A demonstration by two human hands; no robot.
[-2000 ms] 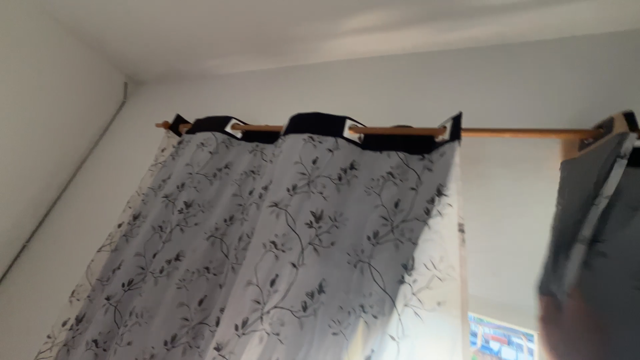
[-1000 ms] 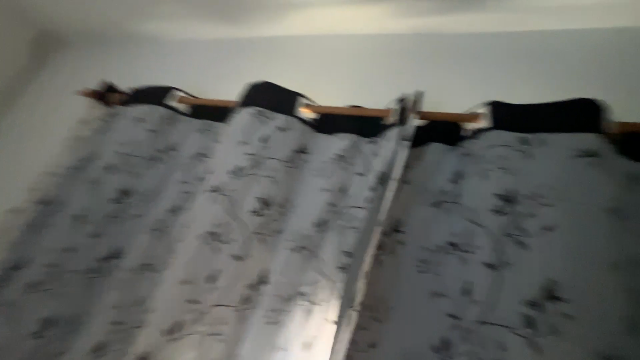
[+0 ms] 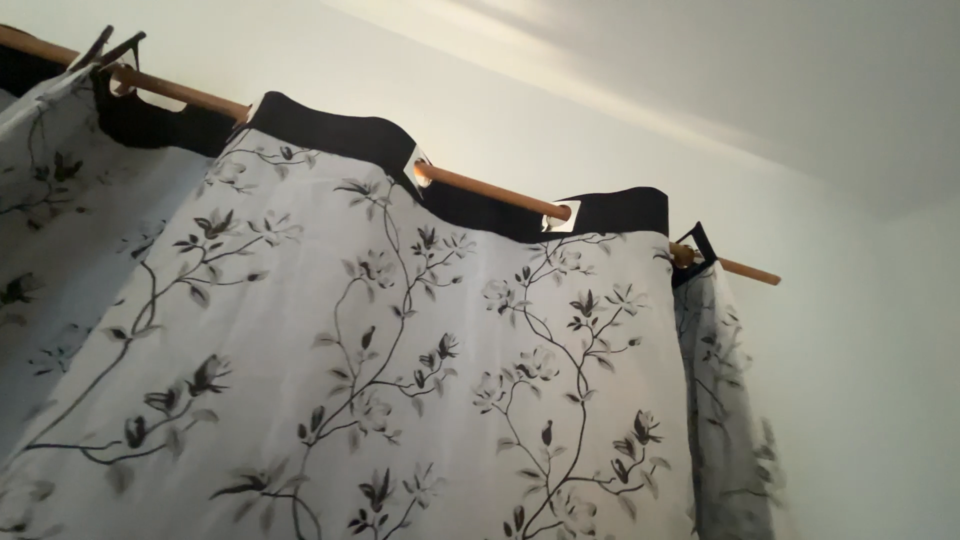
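Neither my left hand nor my right hand shows in the head view, so what they hold or touch is hidden. A white curtain with a grey and black floral print (image 3: 450, 315) fills most of the view. Its black top band (image 3: 337, 131) has eyelets, and a wooden curtain rod (image 3: 491, 191) passes through them. Another curtain panel of the same print (image 3: 45, 157) hangs at the left, its upper corner folded up by the rod. At the right, the curtain's end fold (image 3: 720, 375) hangs near the rod's tip.
Behind the rod is a pale wall (image 3: 862, 337). The ceiling (image 3: 750, 75) spans the top right, with a bright streak of light along its edge.
The view has swung right and closer to the rod's right end. Two seconds ago a gap stood between the panels; one second ago they met, and now they hang together at the left.
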